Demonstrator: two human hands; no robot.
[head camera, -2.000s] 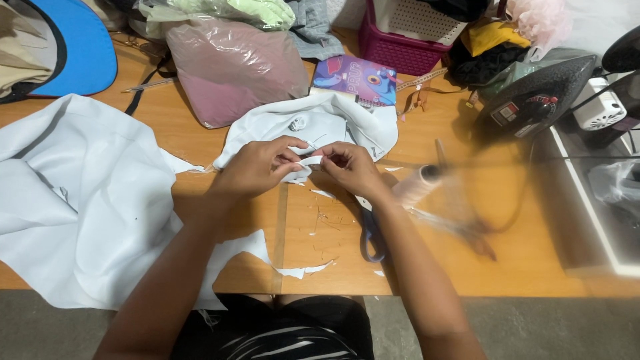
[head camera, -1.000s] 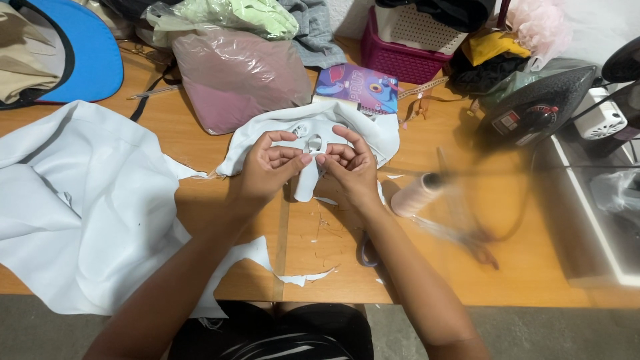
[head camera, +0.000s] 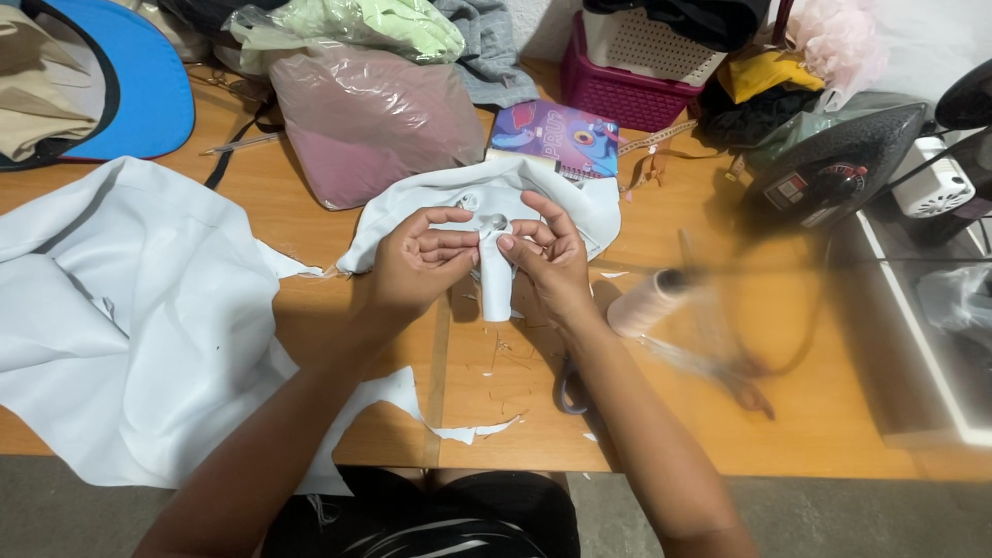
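Between my hands is a narrow white fabric tube (head camera: 496, 287), hanging down, with a gathered opening at its top. My left hand (head camera: 430, 252) pinches its left edge between thumb and fingertips. On the other edge, my right hand (head camera: 552, 252) grips it with thumb and index finger, the other fingers raised. Behind them a bunched white fabric piece (head camera: 411, 201) lies on the table. A large sheet of white fabric (head camera: 186, 310) spreads at the left and hangs over the front edge. By my right forearm, a scissors handle (head camera: 572, 387) shows partly; the rest is hidden.
A thread cone (head camera: 647, 302) leans right of my right hand. Farther right are a clothes iron (head camera: 837, 170) and its cord. Behind stand a plastic-wrapped pink bundle (head camera: 372, 116), a spiral notebook (head camera: 554, 139) and a magenta basket (head camera: 620, 93). Fabric scraps (head camera: 465, 432) lie near the front edge.
Two seconds ago my hands held a small white strip sideways; the fabric tube now hangs down between them. Since one second ago my hands have stayed in nearly the same place.
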